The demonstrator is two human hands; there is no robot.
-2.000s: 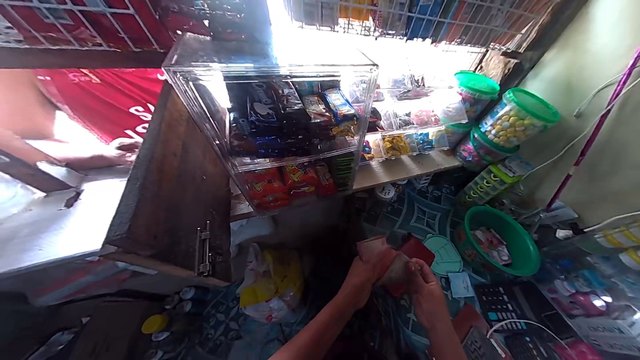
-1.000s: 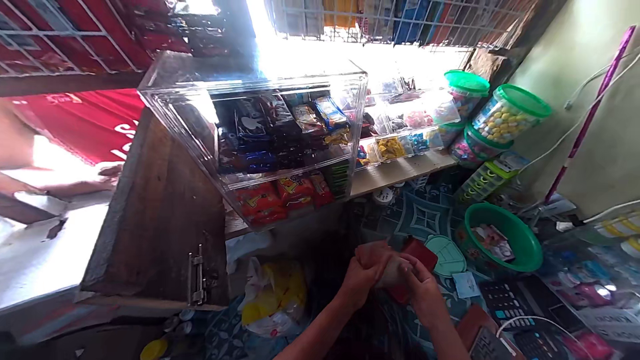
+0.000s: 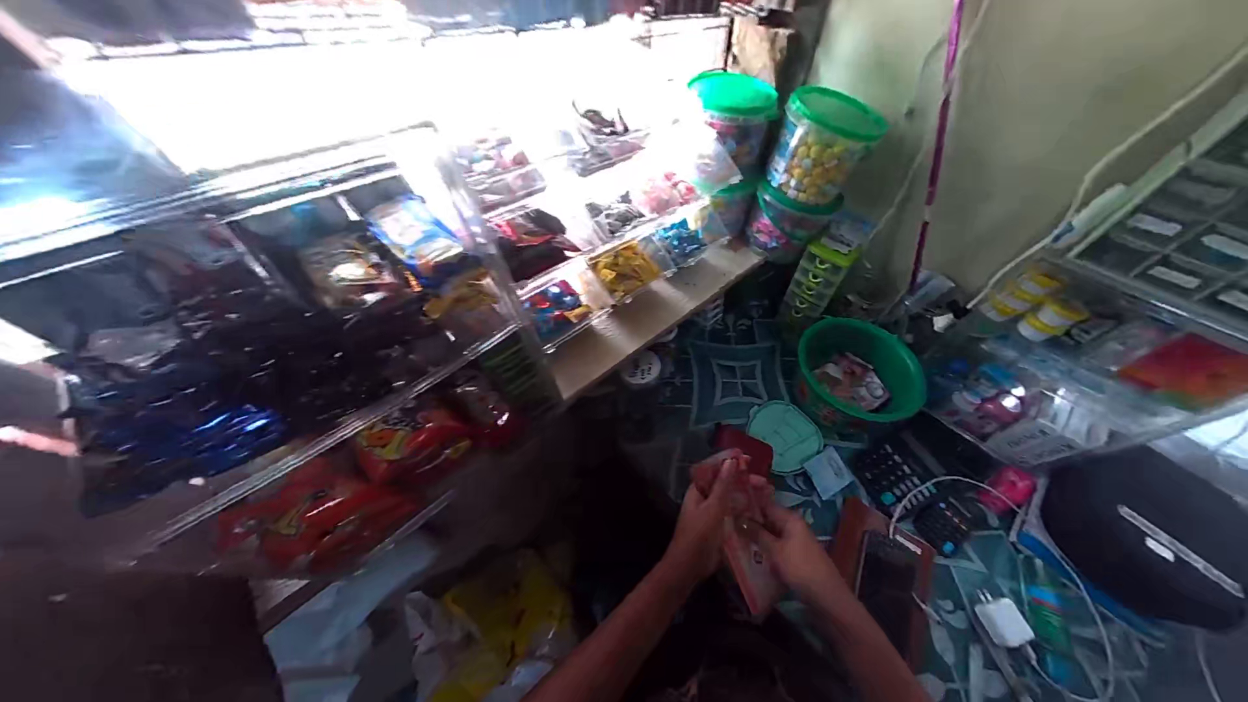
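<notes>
Both my hands are low in the view, right of centre, close together. My left hand [image 3: 704, 522] grips reddish paper banknotes [image 3: 749, 573] that look folded or fanned. On their other side, my right hand [image 3: 788, 548] has its fingers on the same notes. Just beyond the fingers lies a dark red flat item [image 3: 746, 447], partly covered by the notes. A pale green lid [image 3: 785, 436] rests beside it. More paper pieces lie inside a green plastic basin [image 3: 912, 395] further right.
A clear display case [image 3: 341, 458] with snack packets fills the left. Candy tubs with green lids [image 3: 838, 112] are stacked at the back. A calculator [image 3: 892, 473], a smartphone [image 3: 887, 585], a white charger [image 3: 1004, 620] and cables lie to the right. A yellow plastic bag [image 3: 512, 614] sits low left.
The view has swung to the right; the person in red at the far left is out of sight. The notes between my hands now hang lower and show more of their length.
</notes>
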